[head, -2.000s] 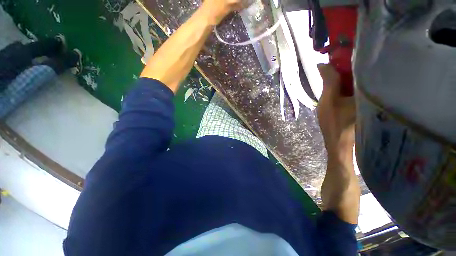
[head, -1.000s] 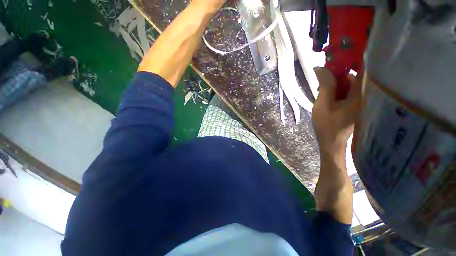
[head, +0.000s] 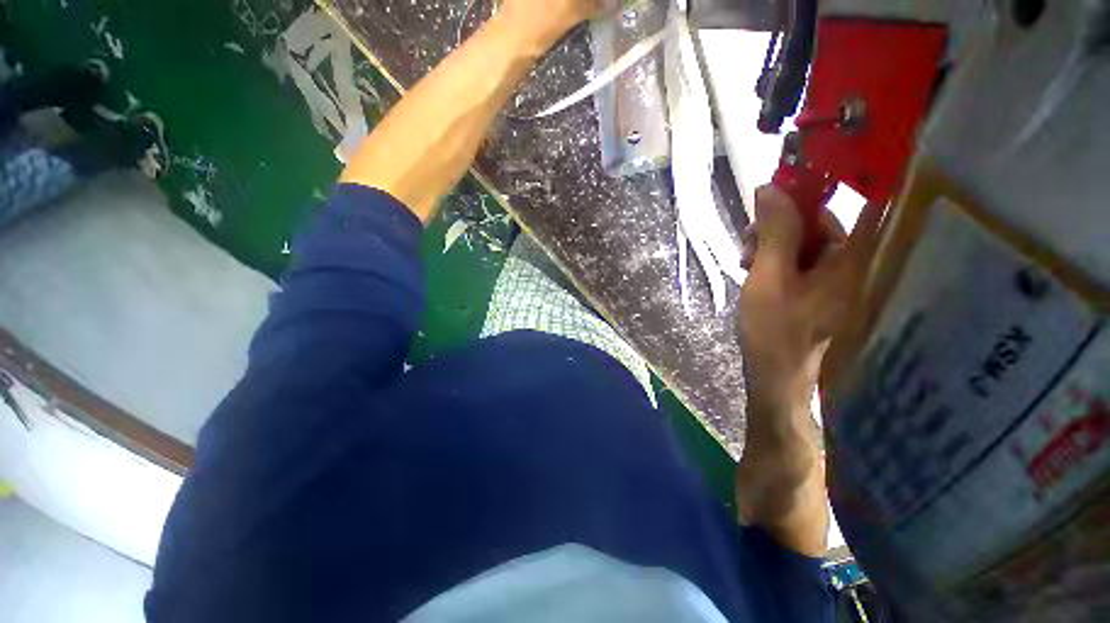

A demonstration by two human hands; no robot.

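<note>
The cloth cutting machine's grey motor body [head: 974,402] with printed labels fills the right side. Its red handle [head: 870,104] is above my right hand [head: 797,262], whose fingers are closed around the lower grip. The silver base plate [head: 627,104] lies on the dark table. White trimmings [head: 694,183] hang in narrow strips beside the white fabric lay [head: 749,91]. A thin white strip [head: 603,79] curves across the base plate. My left hand [head: 548,15] is at the top edge, partly cut off; its fingertips and what they touch cannot be made out.
The dark speckled table [head: 572,183] has a pale edge running diagonally. Scraps [head: 323,73] lie on the green floor [head: 244,146] at left. A checked cloth [head: 548,298] shows below the table edge. A pale covered table [head: 134,280] stands at left. A black cable [head: 791,61] hangs beside the red handle.
The motor body has turned and tilted, and its labels show more. My right hand has shifted slightly left with the handle. The thin strip's loop has changed shape.
</note>
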